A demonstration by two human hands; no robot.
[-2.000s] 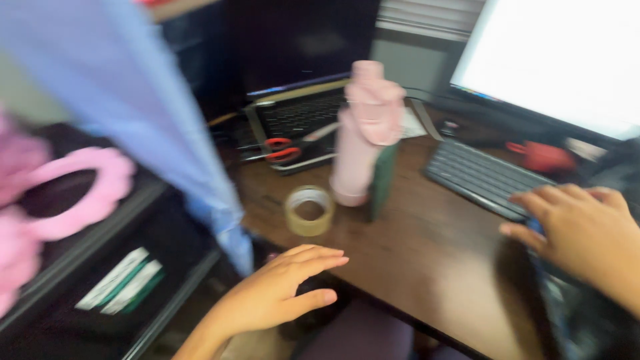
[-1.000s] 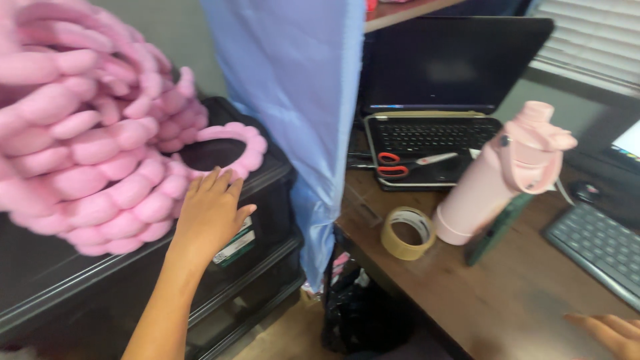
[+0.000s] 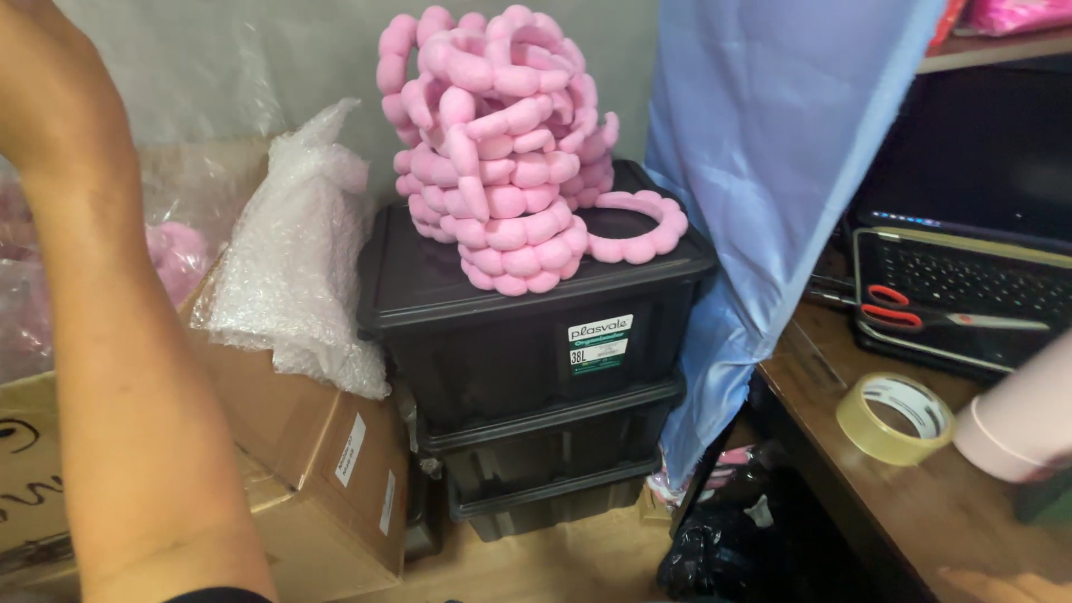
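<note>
My left forearm rises along the left side of the view; my left hand is at the upper left corner, cut off by the frame, so its fingers are hidden. It is nearest to a clear plastic bag with pink items and a bubble-wrap bundle. A heap of pink puffy plush headbands stands on a black plastic storage box, and a single pink headband lies flat at its right. My right hand is out of view.
Cardboard boxes stand at the left. A blue cloth hangs between the storage boxes and the desk. On the desk are packing tape, red-handled scissors on a laptop, and a pink bottle. Black plastic bags lie below.
The view has swung left. My left hand was at the single pink headband and is now raised at the far left. My right hand has left the view.
</note>
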